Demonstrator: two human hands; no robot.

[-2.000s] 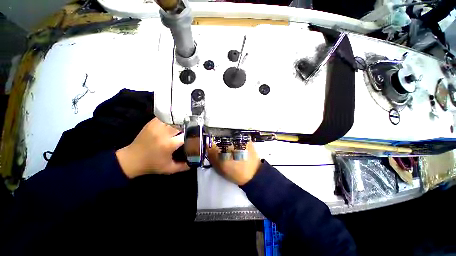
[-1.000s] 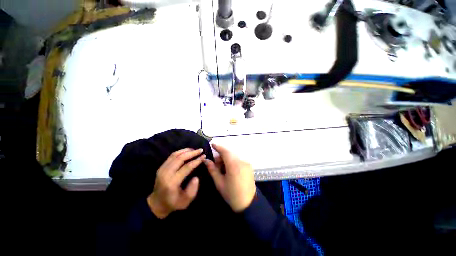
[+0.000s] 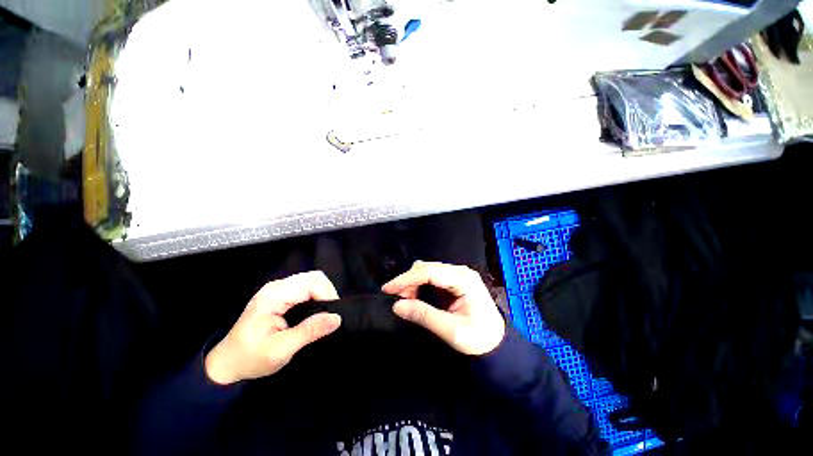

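Observation:
A black garment piece (image 3: 364, 313) is held in the lap, below the front edge of the white sewing table (image 3: 241, 160). My left hand (image 3: 275, 326) pinches its folded edge between thumb and fingers. My right hand (image 3: 453, 307) pinches the same edge a short way to the right, so a narrow band spans the two hands. The rest of the cloth merges with the dark lap and shirt, and its outline cannot be told. The sewing machine's presser foot and needle area (image 3: 374, 40) shows at the top, with no cloth under it.
A blue perforated crate (image 3: 557, 338) stands below the table at the right, with a black garment pile (image 3: 660, 303) over it. A clear plastic bag (image 3: 664, 111) and red-handled scissors (image 3: 733, 73) lie on the table's right side. Yellow tape (image 3: 100, 160) lines its worn left edge.
Both hands and the black cloth have moved from the needle area off the table and down to the lap. The view has tilted down, showing more of the crate and shirt.

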